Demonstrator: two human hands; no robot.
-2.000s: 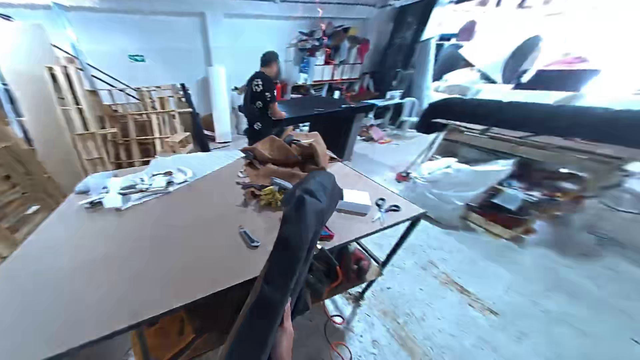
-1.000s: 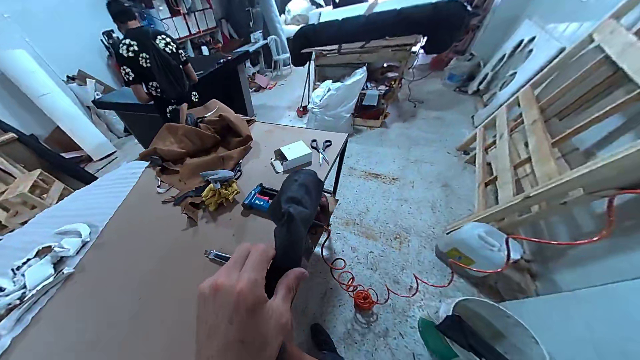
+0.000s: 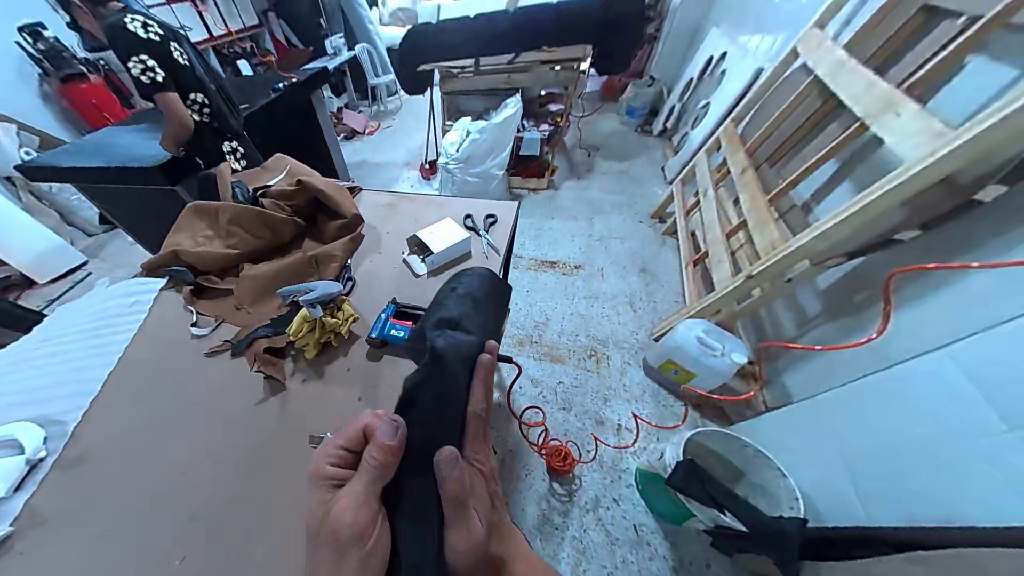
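Note:
A long black fabric-covered piece (image 3: 448, 368) runs up the middle of the head view, its rounded end over the table's right edge. My left hand (image 3: 356, 480) grips its left side with curled fingers and the thumb on top. Along the right side lies my right hand (image 3: 472, 472), thumb and fingers around the piece. Beyond the piece, partly behind its end, is a blue pneumatic stapler (image 3: 394, 322). Yellow gloves (image 3: 322, 326) and brown fabric (image 3: 264, 232) lie farther left on the table (image 3: 192, 432). A white box (image 3: 438, 245) and black-handled scissors (image 3: 482, 232) are near the far corner.
An orange coiled air hose (image 3: 560, 456) lies on the floor right of the table, near a plastic jug (image 3: 698, 356) and a white bucket (image 3: 744, 472). A wooden frame (image 3: 752, 192) leans at the right. Another person (image 3: 172, 72) stands at a dark table at the back left.
My left hand, over the black piece a second ago, is now at its left side, and my right hand shows along its right side. The view has swung right since two seconds ago.

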